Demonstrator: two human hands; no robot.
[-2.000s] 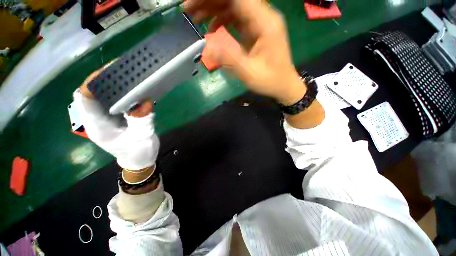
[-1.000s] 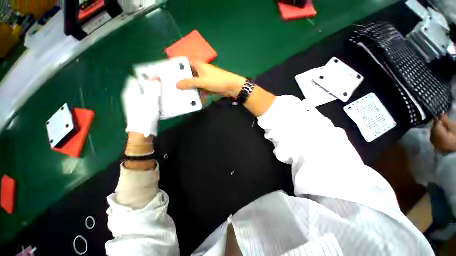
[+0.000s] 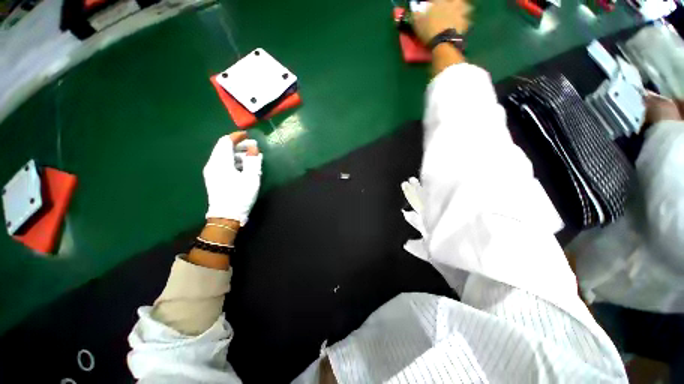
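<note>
My left hand point(image 3: 235, 176), in a white glove with bare fingertips, is empty over the belt's near edge, fingers loosely curled. Just beyond it, an electronic unit with its white cover plate point(image 3: 259, 80) up sits askew on a red pad point(image 3: 241, 112). My right hand point(image 3: 444, 21), bare, reaches far forward to another unit on a red pad point(image 3: 415, 49) at the top edge. A dark part and a small white part show beside its fingers; the hand hides the rest, so its grip cannot be told.
Green belt point(image 3: 150, 112) crosses ahead. Another plated unit point(image 3: 22, 196) on a red pad is at far left. A loose white glove point(image 3: 417, 217) lies by my right forearm. A checked bag point(image 3: 574, 146), stacked grey-white plates point(image 3: 621, 101) and another person's hand point(image 3: 661, 109) are at right.
The plated unit has left my hands and now rests on the red pad. My right hand has moved forward and right to another unit. My right arm now covers the area of the spare covers.
</note>
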